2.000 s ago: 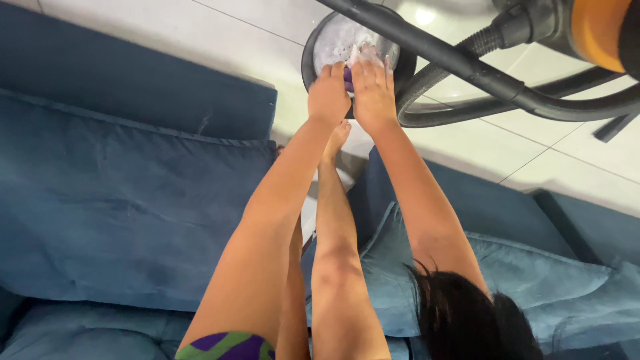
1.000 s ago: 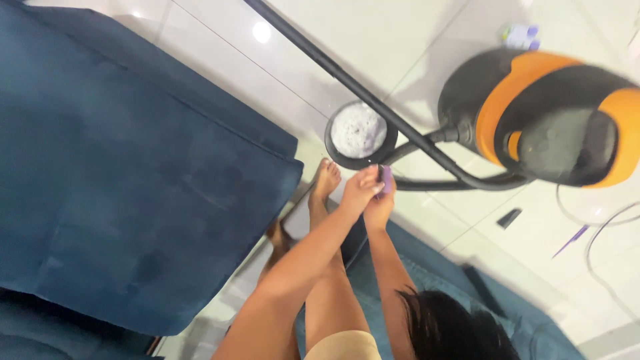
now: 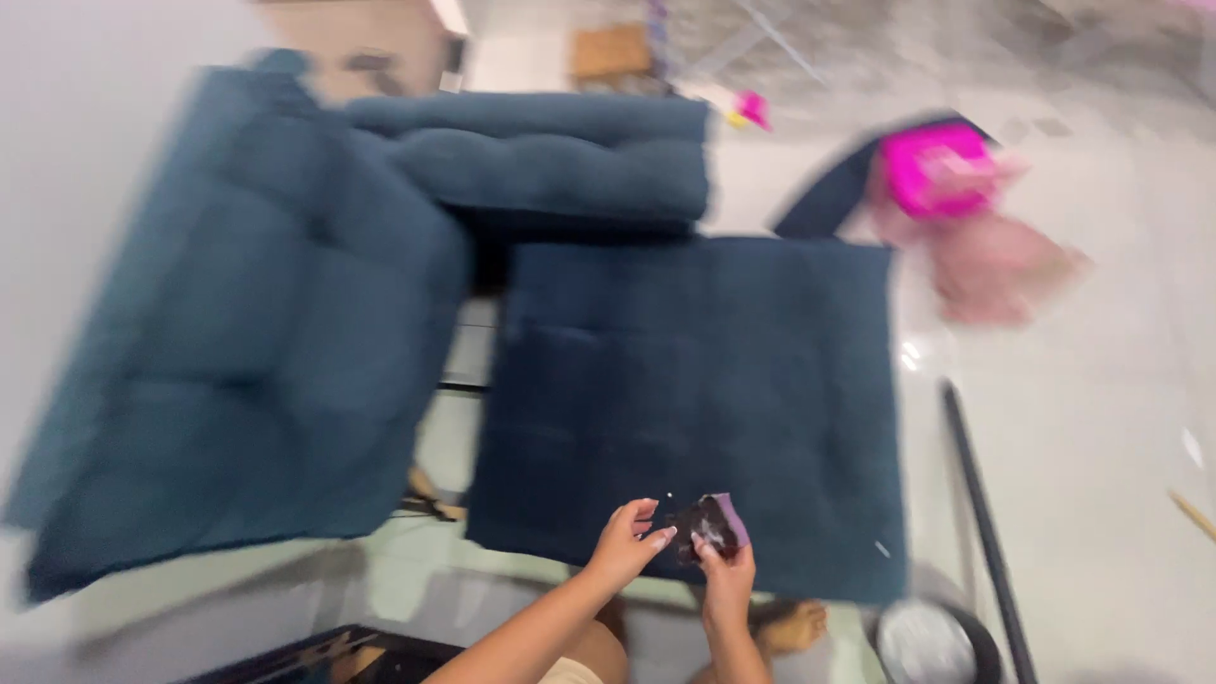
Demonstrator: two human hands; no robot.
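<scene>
A purple scrub brush [image 3: 727,522] with dark bristles and some white foam is held in my right hand [image 3: 727,570], over the near edge of a dark blue sofa seat cushion [image 3: 693,399]. Just left of the brush is my left hand [image 3: 632,546], fingers parted and curled, nothing seen in it. At the lower right, a black basin [image 3: 983,646] of white foam [image 3: 923,641] stands on the floor.
Blue sofa backrests [image 3: 551,157] stand behind and at left. A black vacuum wand [image 3: 988,532] crosses the floor by the basin. Pink cloth [image 3: 1002,266] and a bright magenta object [image 3: 940,171] lie blurred at the upper right.
My hands have left the foam basin and are now over the seat cushion, with the brush in the right one. The view has swung strongly toward the sofa.
</scene>
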